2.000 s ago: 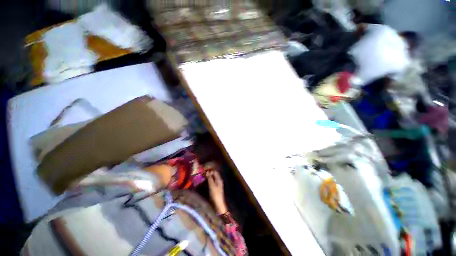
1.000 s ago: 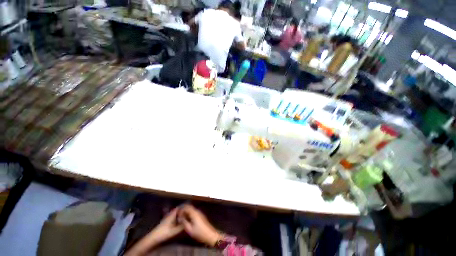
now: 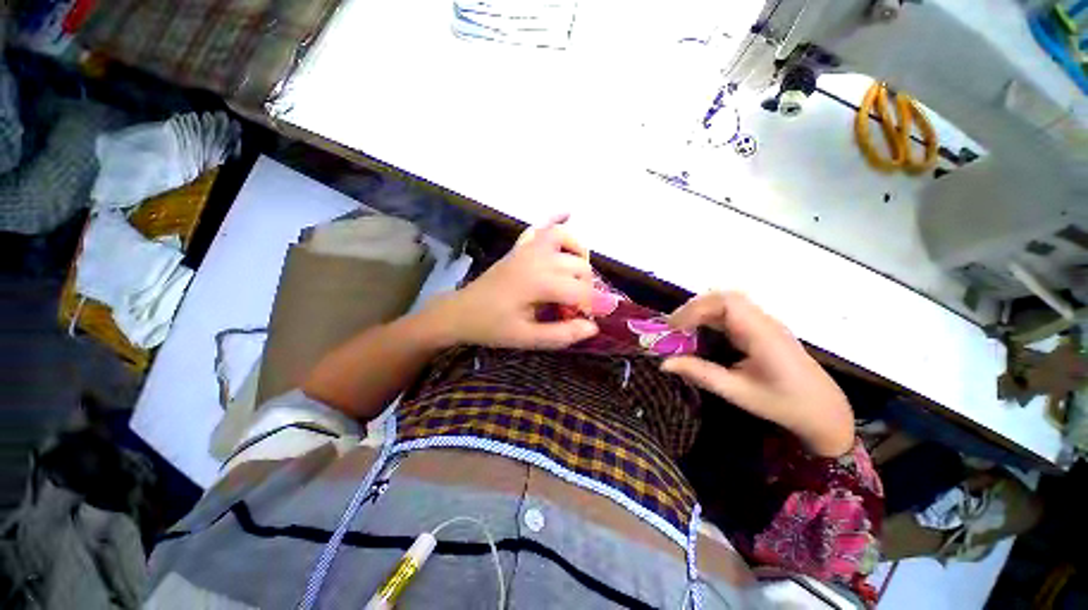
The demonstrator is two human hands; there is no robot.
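Observation:
A floral red-pink sleeve cover (image 3: 620,324) is stretched between my two hands above the checked apron (image 3: 561,411) on my lap. My left hand (image 3: 531,292) is closed on its left end; that forearm is bare. My right hand (image 3: 764,363) pinches its right end between thumb and fingers. Another floral sleeve cover (image 3: 823,512) is on my right forearm. Part of the held cover is hidden by my left fingers.
The white table edge runs just beyond my hands. The sewing machine (image 3: 1002,191) and orange-handled snips (image 3: 895,129) are at upper right. Striped pieces (image 3: 513,18) lie at the top. Brown panels (image 3: 340,286) lie on the left board; white bundles (image 3: 143,250) sit on a yellow-orange stool.
The view has swung down to my lap. My hands, together one second ago, are now apart with the floral sleeve cover stretched between them.

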